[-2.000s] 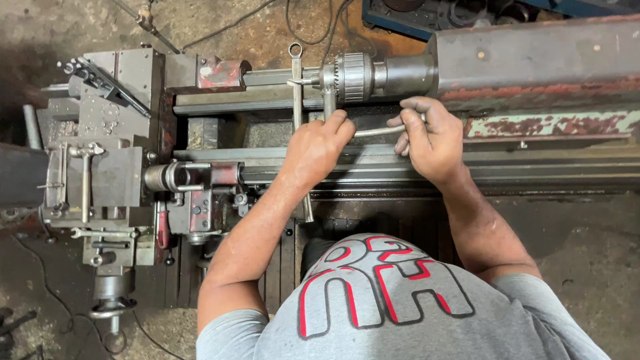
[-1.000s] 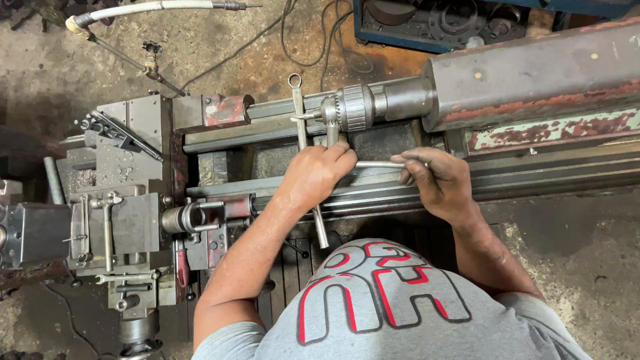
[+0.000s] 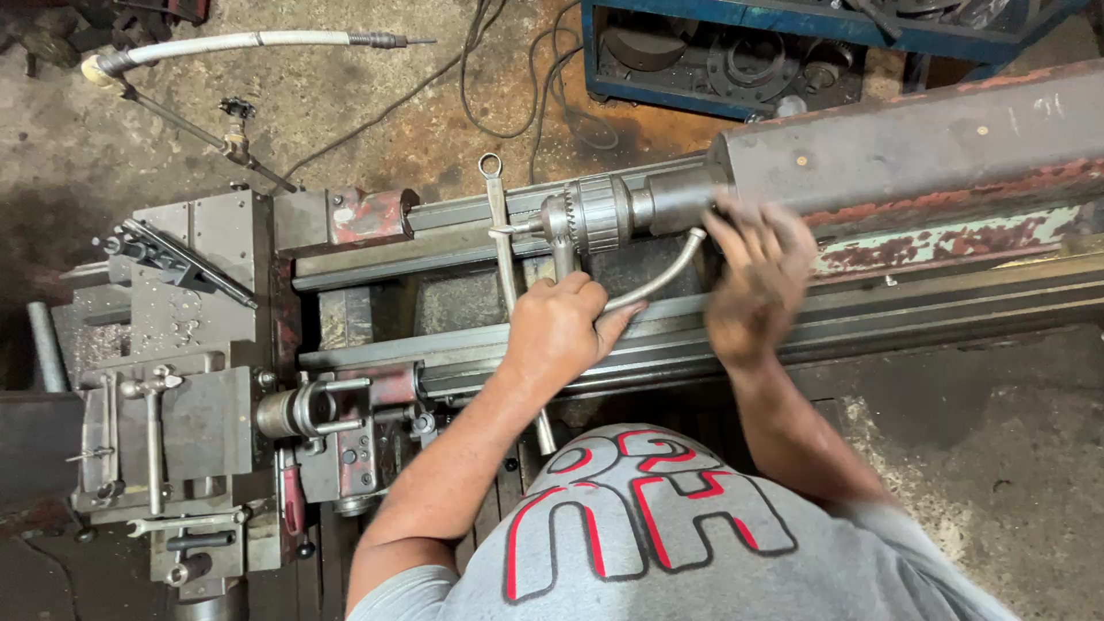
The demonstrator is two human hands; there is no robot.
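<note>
My left hand (image 3: 561, 328) is closed around a metal chuck key whose shaft (image 3: 563, 259) meets the toothed collar of a keyed drill chuck (image 3: 595, 213). The key's curved metal handle (image 3: 660, 280) comes out of that fist and bends up to the right. Blurred, my right hand (image 3: 759, 276) is beside the handle's tip, below the tailstock quill (image 3: 686, 198), with its fingers apart. In the chuck's jaws sits a small drill or centre bit (image 3: 517, 228). A long ring-ended wrench (image 3: 500, 216) lies across the lathe bed, partly behind my left hand and forearm.
The lathe carriage (image 3: 216, 328) at the left bears a T-handled wrench (image 3: 153, 431), an open-ended spanner (image 3: 185, 523) and metal chips. The tailstock body (image 3: 906, 138) is at the right. Behind the bed are a hose (image 3: 241, 43), cables and a blue metal rack (image 3: 673, 90) holding round parts.
My right hand has come off the handle of the chuck key and moved up. The handle now curves upward. My left hand stays at the chuck.
</note>
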